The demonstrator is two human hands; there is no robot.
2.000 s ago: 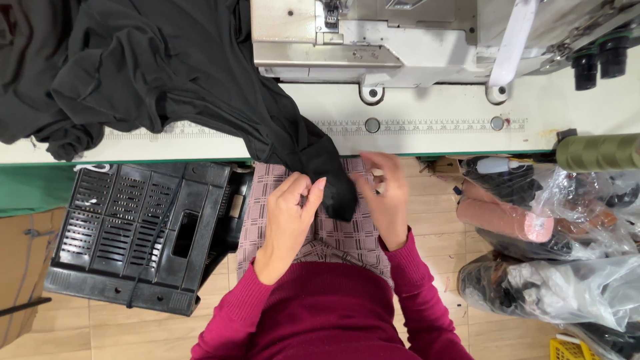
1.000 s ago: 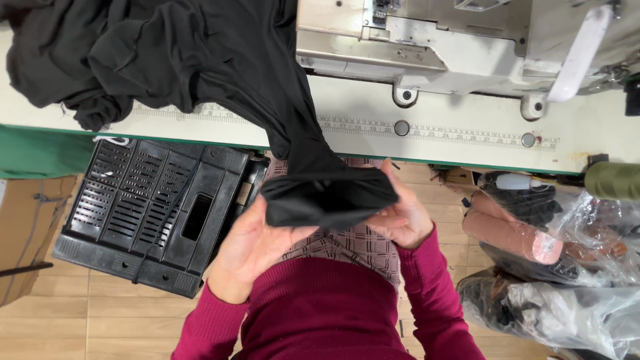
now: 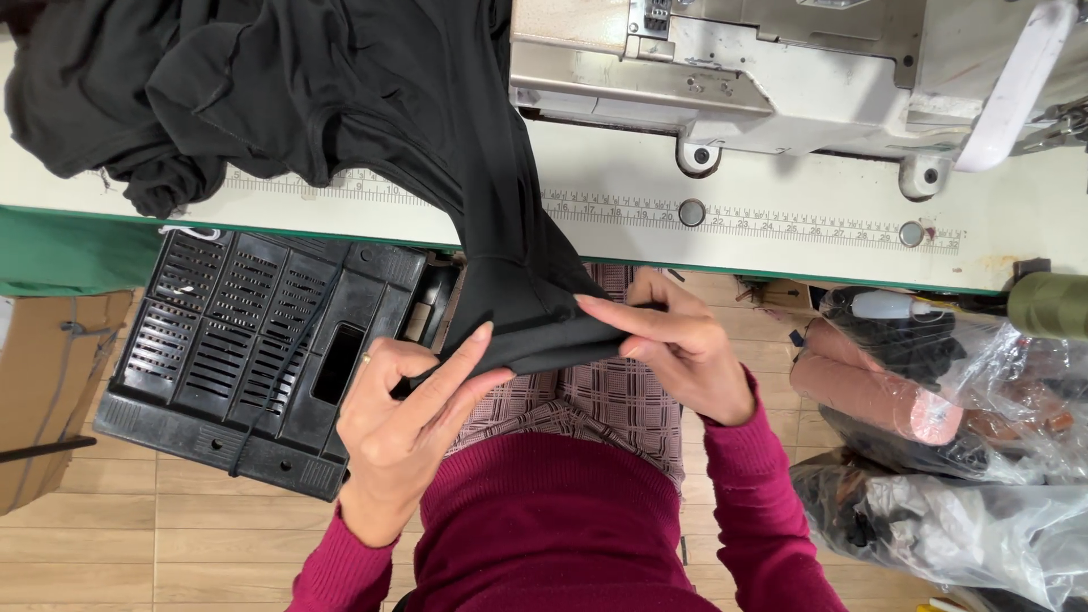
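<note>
Black stretchy fabric (image 3: 501, 221) hangs from the table over its front edge, down toward my lap. My left hand (image 3: 408, 416) pinches the left end of its folded band between thumb and fingers. At the band's right end, my right hand (image 3: 680, 340) grips the cloth with the index finger along the top and the thumb below. Between both hands the band is stretched roughly level. The rest of the black garment lies bunched on the white tabletop (image 3: 612, 170), left of the industrial sewing machine (image 3: 722, 76).
A printed ruler strip (image 3: 765, 223) runs along the table's front. Below left are a black plastic crate (image 3: 229, 357) and a cardboard box (image 3: 51, 382). On the right, pink rolls (image 3: 875, 382) and clear plastic bags (image 3: 960, 518) lie beneath a green thread cone (image 3: 1050, 304).
The cloth's end hung narrow between my hands two seconds ago, then was held spread with its opening showing. Now the band is folded flat, and my fingers pinch both ends.
</note>
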